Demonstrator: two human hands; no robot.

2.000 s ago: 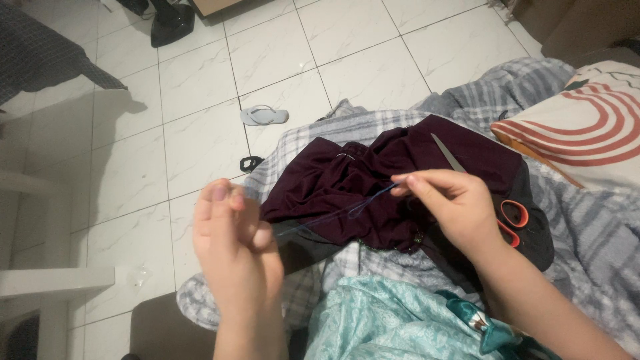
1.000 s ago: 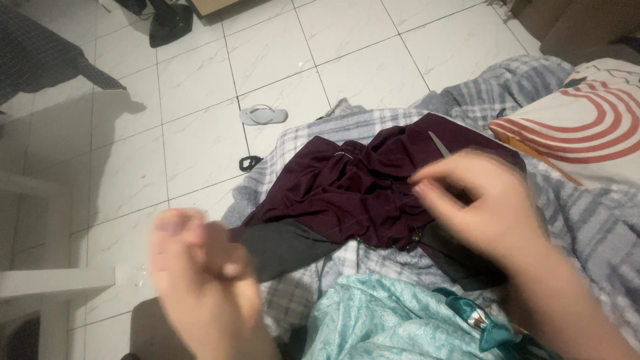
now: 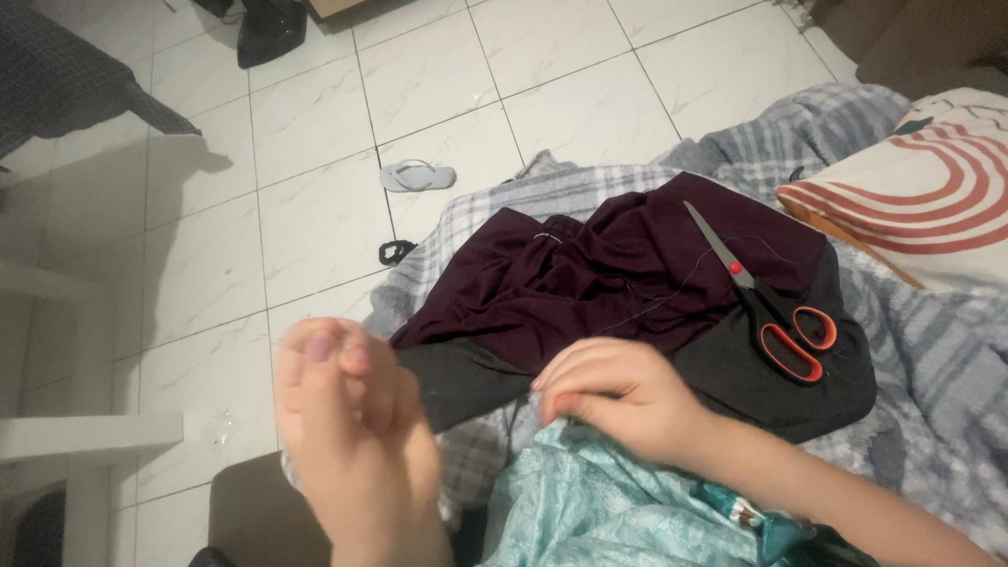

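My left hand (image 3: 358, 429) is raised at the lower left with its fingers curled together; whether something thin is pinched there is unclear. My right hand (image 3: 622, 394) has thumb and fingertips close together above the teal patterned fabric (image 3: 598, 496); anything between them is too small to make out. Behind both hands lies a crumpled dark maroon garment (image 3: 535, 291) with dark grey parts. Scissors (image 3: 740, 272) with black and orange handles rest on its right side, blades together. A thin blue thread (image 3: 669, 295) trails over the maroon cloth.
Under the garment spreads a grey and white plaid blanket (image 3: 929, 370). A pillow (image 3: 929, 189) with red curved stripes lies at the right. On the tiled floor are a grey flip-flop (image 3: 417, 176) and a small black object (image 3: 395, 252). White furniture bars (image 3: 94, 437) stand at the left.
My right hand has come down and left from over the maroon garment to the teal fabric, uncovering the scissors. The blue thread first stretched between my hands; now a thread lies across the garment.
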